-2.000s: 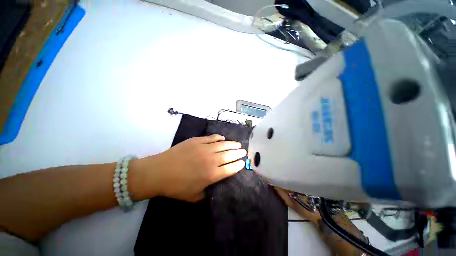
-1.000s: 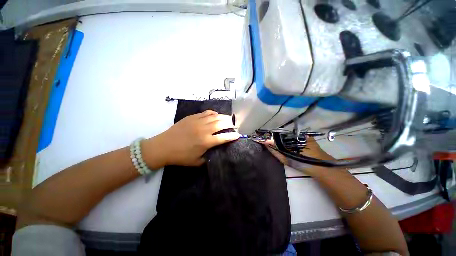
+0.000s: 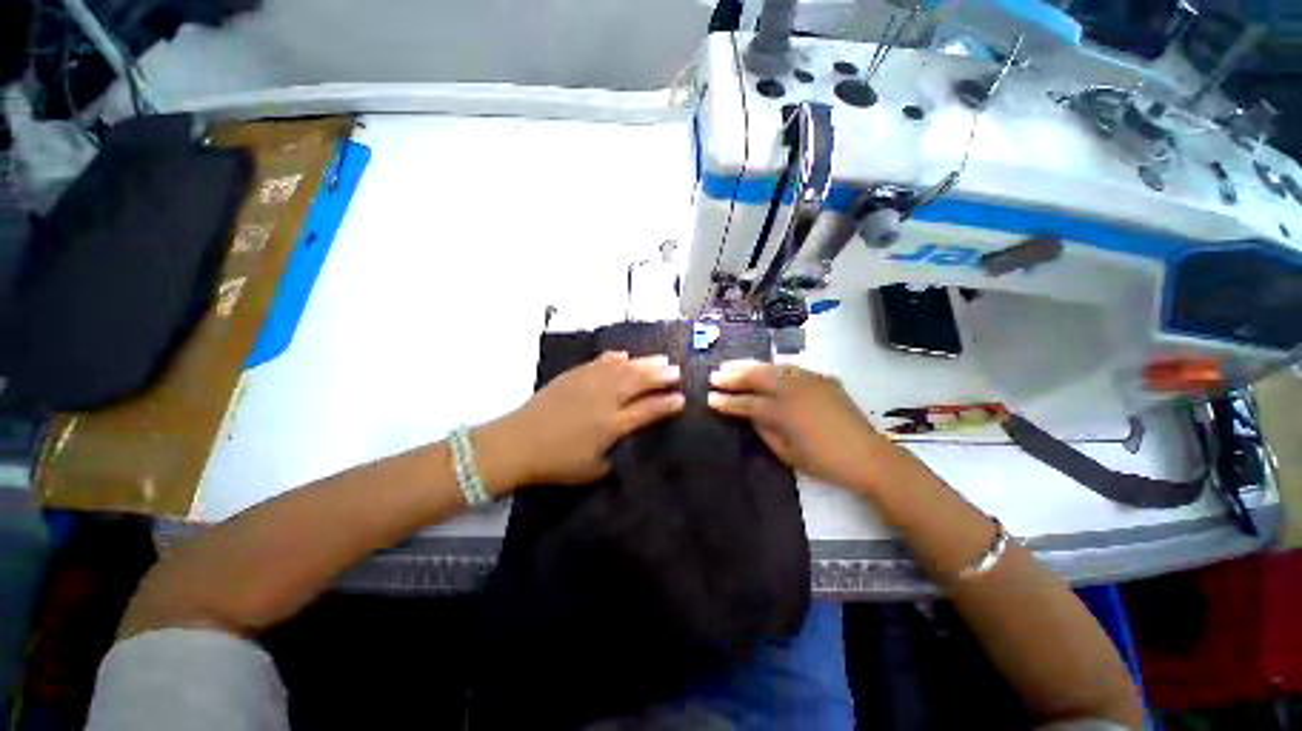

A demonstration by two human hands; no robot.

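Observation:
A black fabric workpiece (image 3: 657,528) lies on the white machine table under the needle area and hangs over the front edge into the lap. My left hand (image 3: 607,410) lies on the cloth, left of and in front of the presser foot (image 3: 704,333), fingers pressing it flat. My right hand (image 3: 800,417) rests on the cloth's right part, fingertips near those of the left hand. The far edge of the cloth reaches the foot of the white sewing machine (image 3: 1057,172). Whether the needle is in the cloth I cannot tell.
A dark rounded panel (image 3: 122,271) lies on a brown board (image 3: 214,371) at the left, beside a blue strip (image 3: 311,257). A phone (image 3: 918,317) lies under the machine arm. Snips (image 3: 945,419) and a black strap (image 3: 1107,476) lie right of my right hand. A measuring tape (image 3: 429,573) runs along the front edge.
The view has drawn back from the machine head, showing more of the table and arm. My right hand, earlier partly hidden behind the machine head, now shows on the cloth. The left hand stays on the cloth.

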